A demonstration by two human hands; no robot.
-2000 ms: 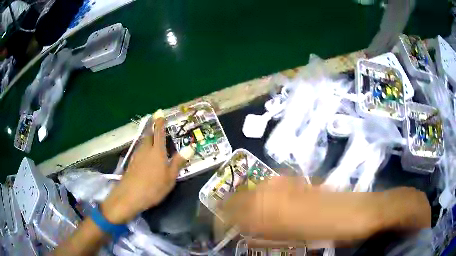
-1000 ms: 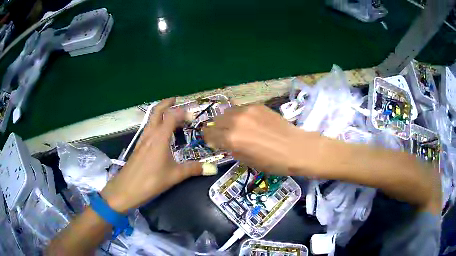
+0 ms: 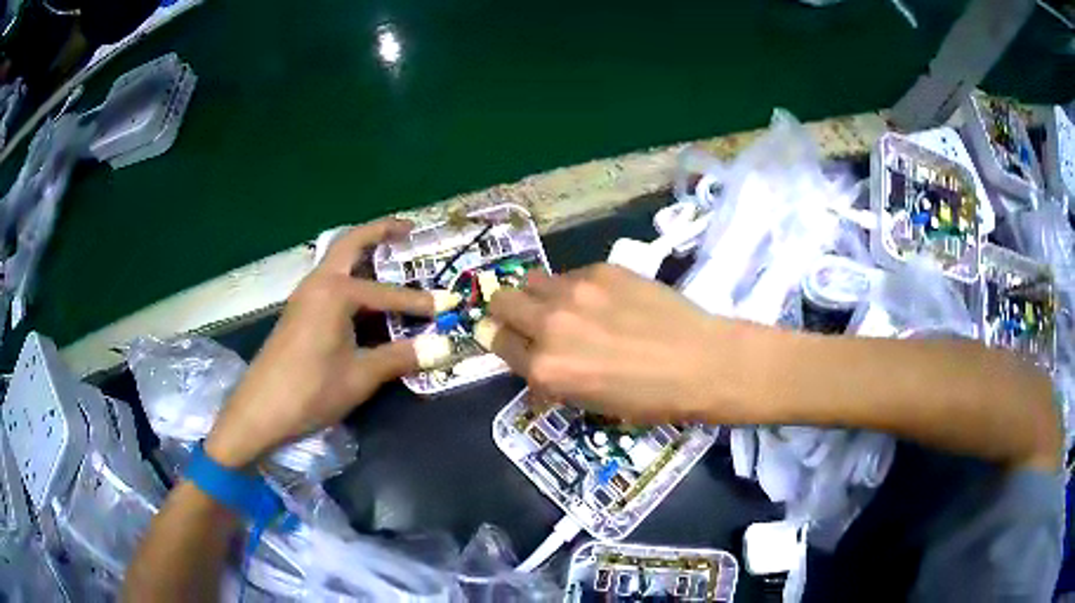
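Note:
An open white socket housing lies on the black bench against the belt rail. Black, red, blue and green wires and board parts show inside it. My left hand is at its left side, with capped thumb and fingertip over the parts near the blue piece. My right hand reaches in from the right, capped fingertips pinched at the wires in the middle; what they pinch is hidden. A second open housing lies just below, partly under my right hand. A third open housing is cut off at the bottom edge.
Bagged white cords lie right of centre. Several open housings stand at the right. White closed covers stand at the left beside plastic bags. The green belt runs behind the pale rail, carrying a white unit.
My right hand was over the lower housing, then moved up to the upper one. My left fingers have shifted inward over the parts. The upper housing's interior now shows more clearly.

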